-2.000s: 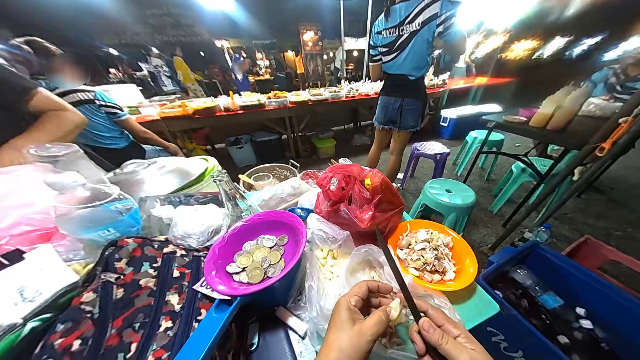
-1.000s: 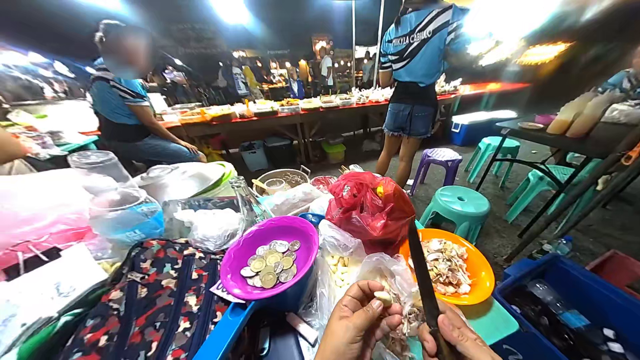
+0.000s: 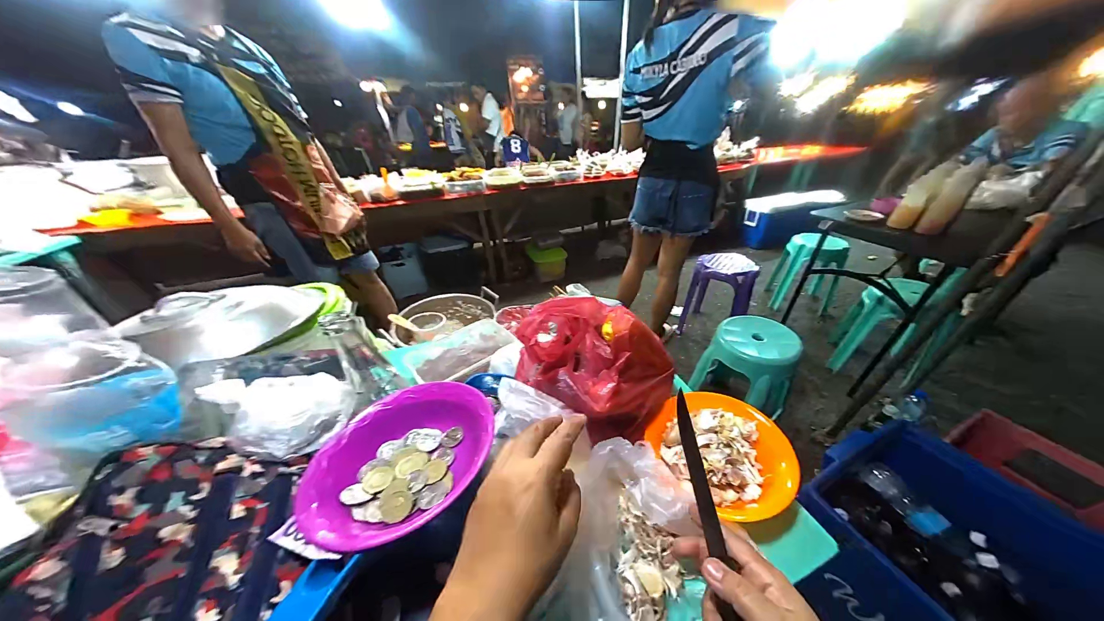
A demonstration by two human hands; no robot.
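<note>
My right hand (image 3: 742, 569) holds a dark-bladed knife (image 3: 700, 474) upright, its tip over the edge of an orange plate (image 3: 780, 448) of garlic skins and pieces (image 3: 716, 453). My left hand (image 3: 530, 509) reaches forward over a clear plastic bag (image 3: 526, 404), back of the hand up; its fingertips are partly hidden, and whether it touches or holds anything cannot be told. Between the hands lies another clear bag (image 3: 634, 466) with garlic peelings (image 3: 642, 561). Left of my left hand sits a purple plate (image 3: 323, 504) with several coins (image 3: 401, 479). A red plastic bag (image 3: 595, 362) stands just beyond.
A camouflage-patterned bag (image 3: 147, 535), lidded pot (image 3: 224, 323) and clear containers crowd the left. A blue crate (image 3: 940, 509) with bottles stands at right, green stools (image 3: 750, 354) behind. One person (image 3: 233, 129) stands at left, another (image 3: 677, 112) at a long food table (image 3: 483, 203).
My left hand has moved forward and away from the knife; a garlic clove was between its fingers before. The person at left, seated earlier, now stands closer. My right hand keeps the knife.
</note>
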